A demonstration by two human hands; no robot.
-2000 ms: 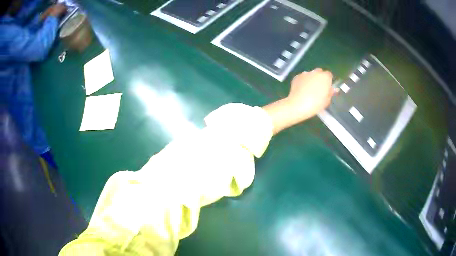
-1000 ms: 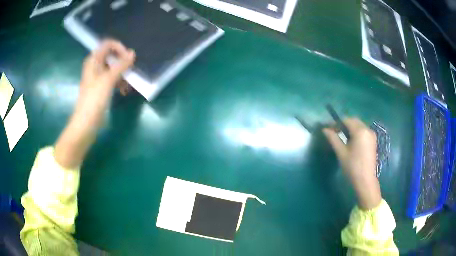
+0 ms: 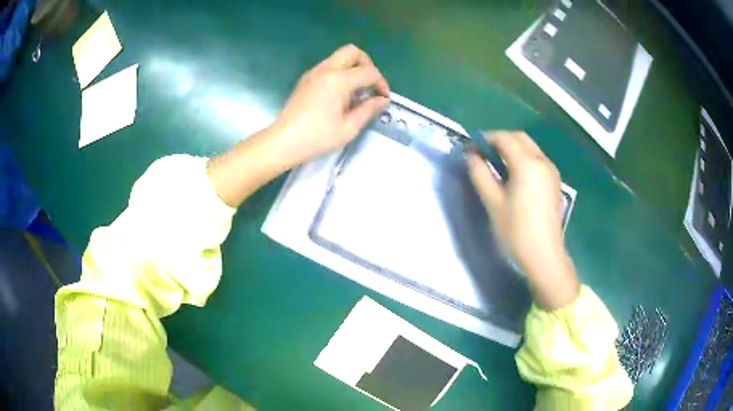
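Observation:
A tablet back cover [image 3: 402, 210] lies in front of me on a white backing sheet [image 3: 283, 207], glaring white, with camera holes at its top left corner. My left hand [image 3: 333, 104] is at that corner, thumb and finger closed at the edge; I cannot tell whether they grip it. My right hand [image 3: 522, 201] is over the cover's upper right part, blurred, holding dark tweezers [image 3: 490, 152] with the tips at the top edge. Any small piece at the tips is too small to tell.
A white card with a black rectangle [image 3: 410, 373] lies below the cover. Two pale cards [image 3: 108, 106] lie at the far left. More covers [image 3: 591, 64] stand on the darker strip at right. Thin slivers [image 3: 643, 341] and a blue tray [image 3: 698, 353] are at lower right. A blue sleeve shows at the left edge.
The cover, lifted at upper left by my left hand, now lies in front of me. My left hand has moved to its corner. My right hand has come from the right onto its top edge.

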